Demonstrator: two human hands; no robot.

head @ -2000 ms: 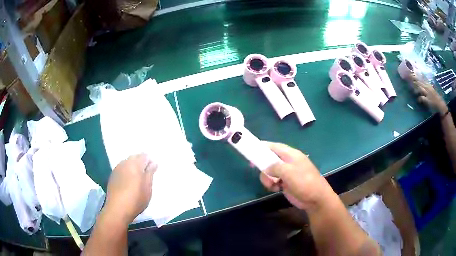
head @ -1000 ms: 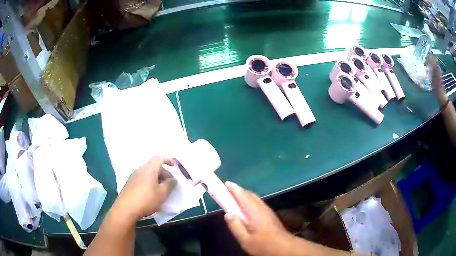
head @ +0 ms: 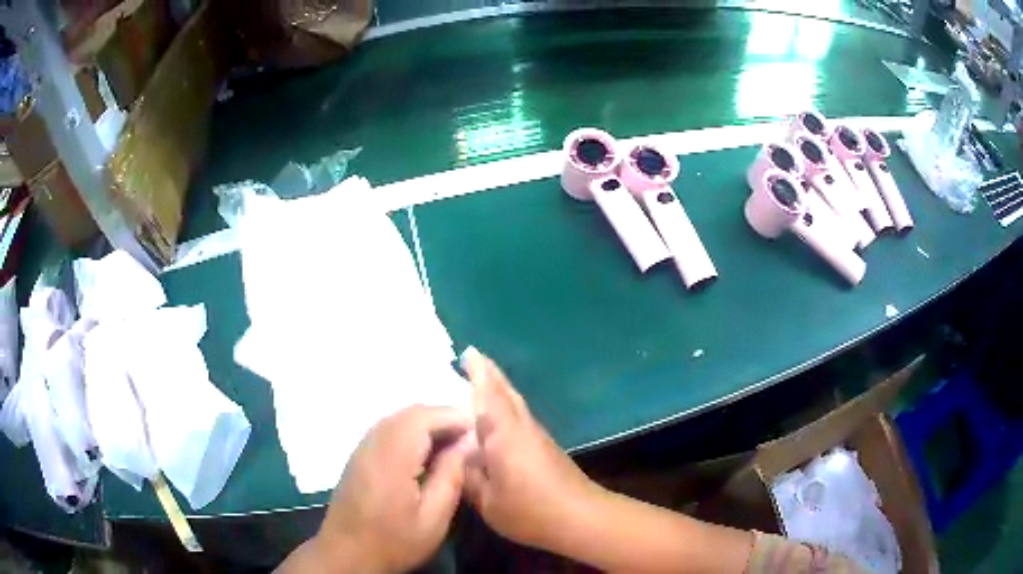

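Note:
My left hand (head: 393, 482) and my right hand (head: 522, 460) meet at the bench's front edge, at the lower right corner of the stack of white protective bags (head: 337, 303). Their fingers are closed around something whitish, mostly hidden by the hands; a small pale tip shows above my right fingers. I cannot make out the fan I held earlier. Two pink handheld fans (head: 630, 215) lie side by side right of the stack. Several more pink fans (head: 828, 241) lie in a group farther right.
Bagged fans (head: 146, 392) lie at the left, with a yellowish strip (head: 174, 514) beside them. Crumpled clear bags (head: 294, 179) lie behind the stack, another (head: 948, 151) at far right. An open carton (head: 906, 482) with white bags and a blue stool (head: 970, 448) stand below the bench.
The pink fan in my right hand has gone from sight at the stack's lower corner. My hands have come together there. The other person's hand at far right has left the view.

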